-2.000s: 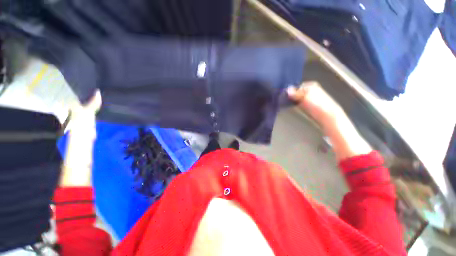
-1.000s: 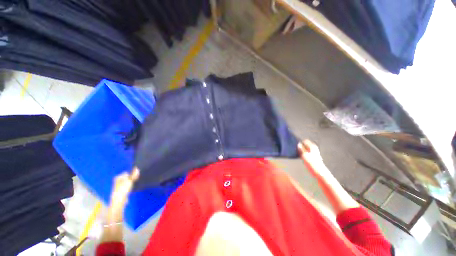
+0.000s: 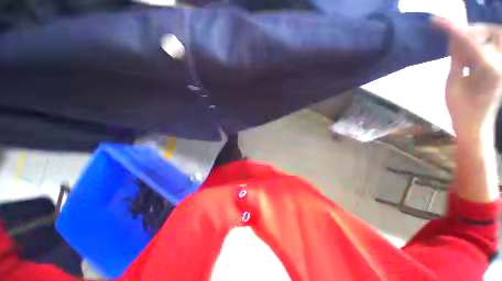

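A dark navy denim shirt [image 3: 264, 66] is stretched wide across the top of the head view, blurred, with silvery buttons down its front. My right hand [image 3: 473, 71] is raised at the upper right and grips the shirt's edge. My left hand is out of the picture; only a piece of my left red sleeve [image 3: 22, 258] shows at the lower left corner. What holds the shirt's left side cannot be seen.
A blue plastic crate [image 3: 99, 214] with dark hangers [image 3: 144, 206] inside stands on the floor at the left. Dark garments [image 3: 33, 219] are at the far left. A white table [image 3: 407, 93], clear plastic [image 3: 369, 123] and a metal frame [image 3: 413, 197] are at the right.
The shirt has been lifted from low in front of me to the top of the view and spread wider. My right hand has moved up and right. My left hand has left the picture.
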